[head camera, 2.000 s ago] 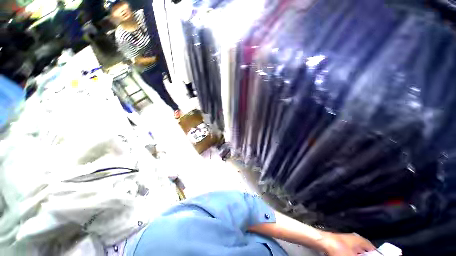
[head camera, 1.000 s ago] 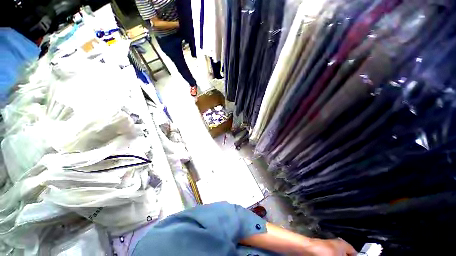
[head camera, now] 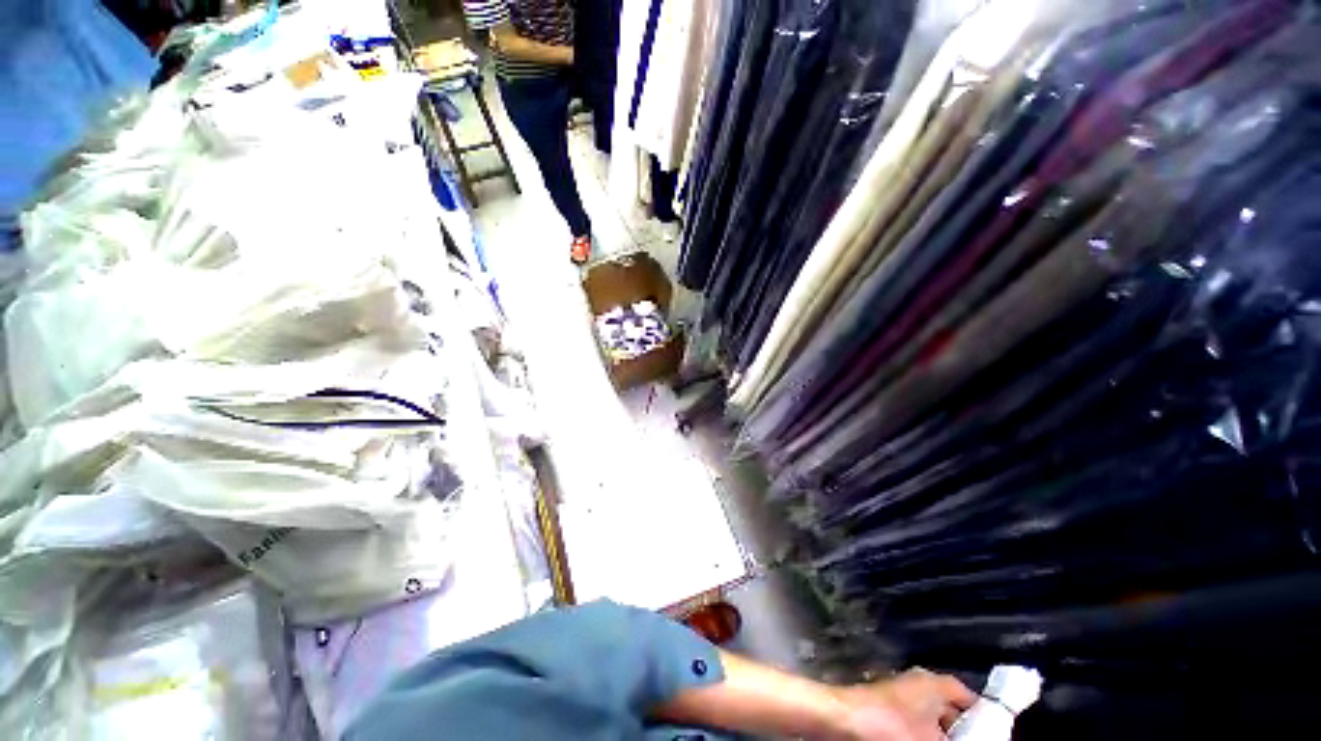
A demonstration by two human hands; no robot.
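Observation:
My left hand [head camera: 910, 709] is at the bottom edge, right of centre, partly cut off. It reaches from a blue-grey sleeve and its fingers are closed around a white bundle of tags or labels [head camera: 1004, 701]. A thin dark line crosses the bundle, and its lower part is cut off by the picture's edge. Dark jackets in clear, shiny poly bags [head camera: 1072, 434] hang in a dense row behind and above the hand, with cream and maroon ones among them. My right hand is not in view.
White plastic-wrapped goods [head camera: 275, 333] are heaped on a long table at left. An open carton [head camera: 656, 361] with white pieces inside stands on the aisle floor. A person in a striped top [head camera: 539, 102] stands beyond it, near a wooden stool [head camera: 475, 142].
The view has turned and steadied, and the carton, stool and jackets have shifted in the picture. My left hand and the bundle show slightly further left. The hold is unchanged.

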